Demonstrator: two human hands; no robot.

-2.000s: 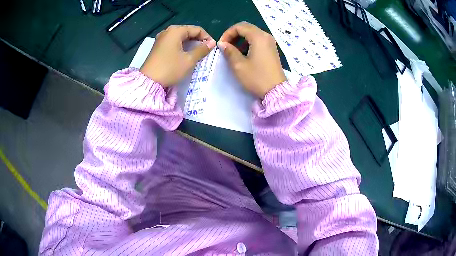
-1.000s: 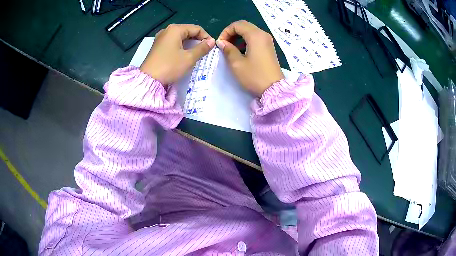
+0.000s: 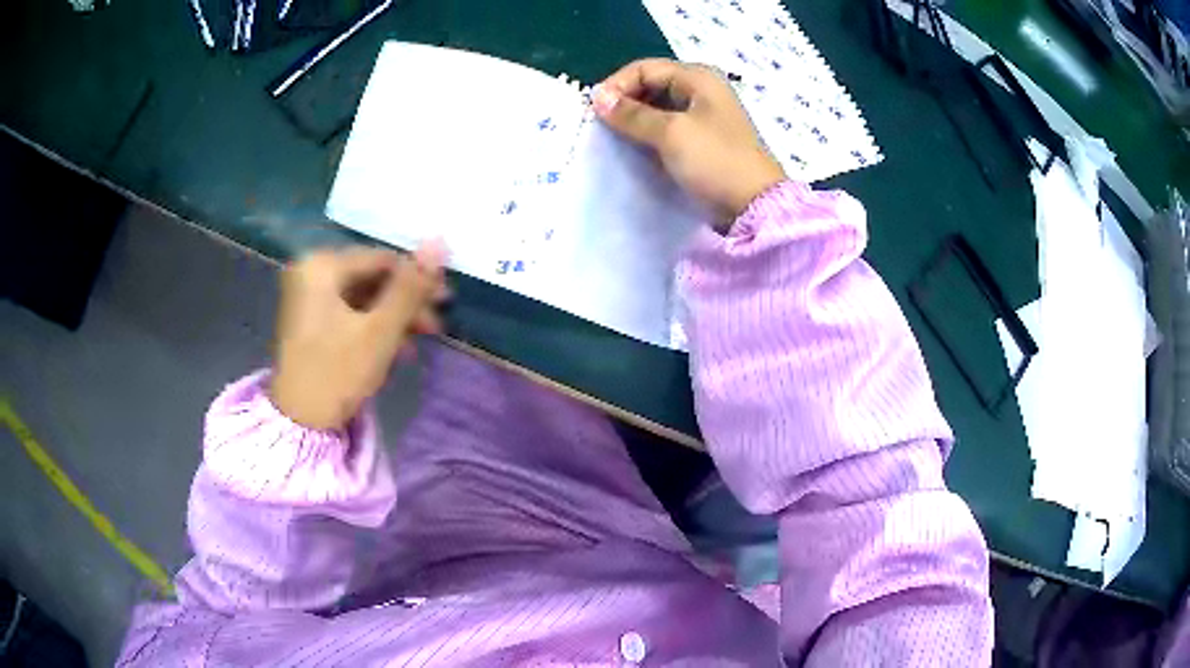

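The die-cut tape sheet lies on the dark green mat in front of me, white with a band of blue print and small tabs at its far edge. My right hand pinches thumb and finger at the top edge of the sheet, near the tabs. My left hand is blurred, below the sheet's lower left edge at the bench edge, its thumb and finger close together. Whether it holds a strip cannot be made out.
A second printed tape sheet lies farther back. A taped frame is at back left. An untaped black frame is at right, beside white waste paper. More black frames overlap at back right. The bench edge runs before me.
My left hand has left the tabs and moved down and left, uncovering the sheet's left part. My right hand has shifted slightly right. The sheet looks slightly turned.
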